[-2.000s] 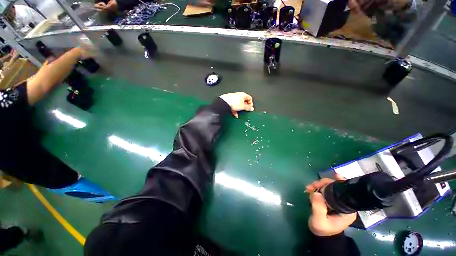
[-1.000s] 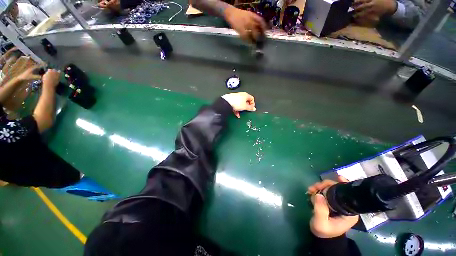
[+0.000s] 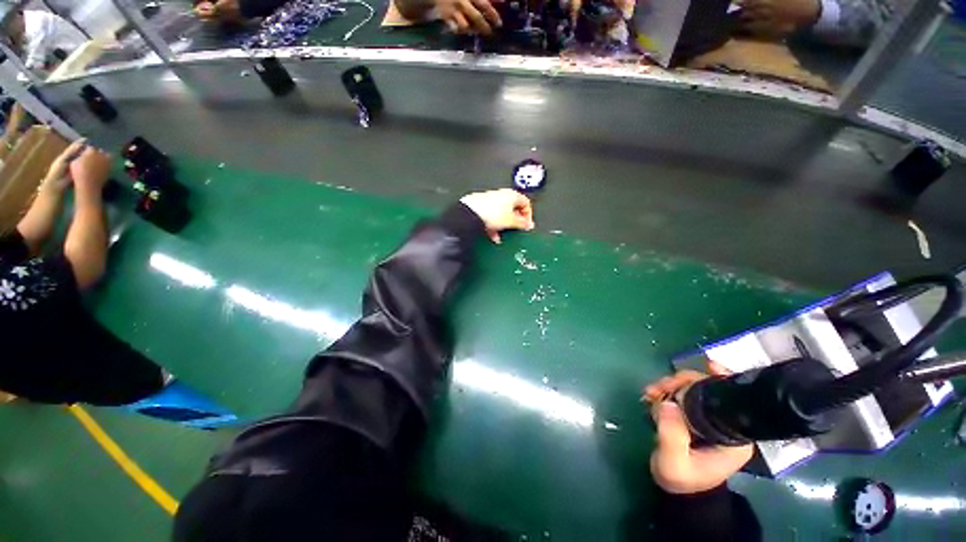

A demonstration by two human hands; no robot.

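Note:
My right hand [image 3: 694, 445] is closed around the thick black electric screwdriver [image 3: 754, 404], held in front of the screw feeder [image 3: 779, 355]. My left hand [image 3: 502, 212] rests at the far edge of the green bench, fingers curled; whether it holds anything cannot be told. A small round unit [image 3: 529, 176] with a white inside and black rim lies on the conveyor just beyond my left hand. Another round unit [image 3: 872, 506] lies on the bench at the lower right. Tiny silver screws [image 3: 538, 296] are scattered on the bench between my hands.
Black cylindrical housings stand or lie on the grey conveyor [image 3: 657, 159], one at the right [image 3: 920, 166]. More housings [image 3: 159, 191] are at the left bench edge beside another worker's arms [image 3: 85, 217]. Other workers' hands [image 3: 466, 15] are across the belt. A black cable [image 3: 932, 307] arches over the feeder.
The round unit on the belt has moved right, past my left hand. A housing in the belt's middle is gone after a worker's hand reached there. My hands have barely moved.

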